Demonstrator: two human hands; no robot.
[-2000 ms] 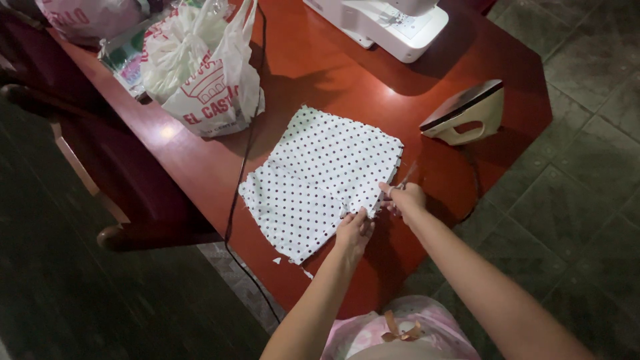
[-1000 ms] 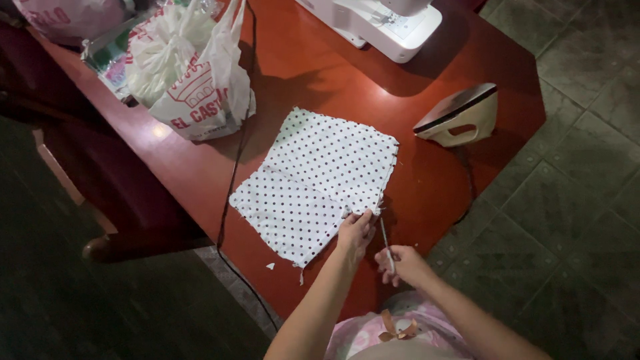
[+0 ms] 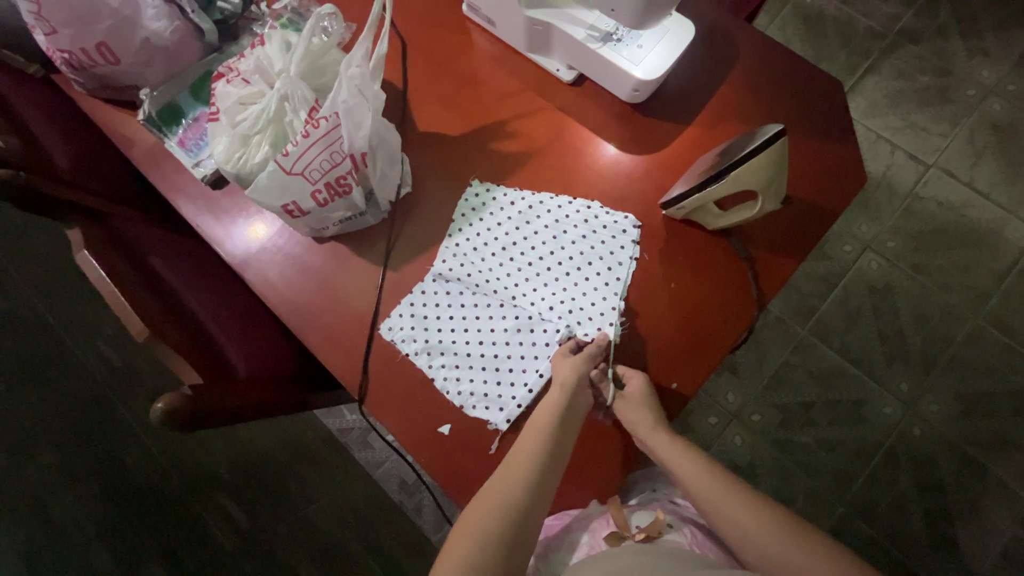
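Observation:
White fabric with dark polka dots and frayed edges (image 3: 528, 280) lies on the reddish table, a fold or seam line crossing it. My left hand (image 3: 578, 364) pinches its lower right edge between thumb and fingers. Just right of it, my right hand (image 3: 632, 396) holds small scissors (image 3: 612, 376), their blades pointing up along the fabric's right edge. Whether the blades are apart is too small to tell. A small white scrap (image 3: 444, 430) rests below the fabric's lower left edge, and loose threads hang from its bottom corner.
A clothes iron (image 3: 728, 180) stands at the right with its cord trailing down. At the top is a white sewing machine (image 3: 616, 48). Plastic bags (image 3: 320, 160) sit upper left beside a dark cord (image 3: 384, 272). A wooden chair (image 3: 216, 320) adjoins the table's left edge.
One second ago my right hand was lower and farther from the left, with the scissors pointing up; now it is close beside my left hand. The left still grips the fabric edge.

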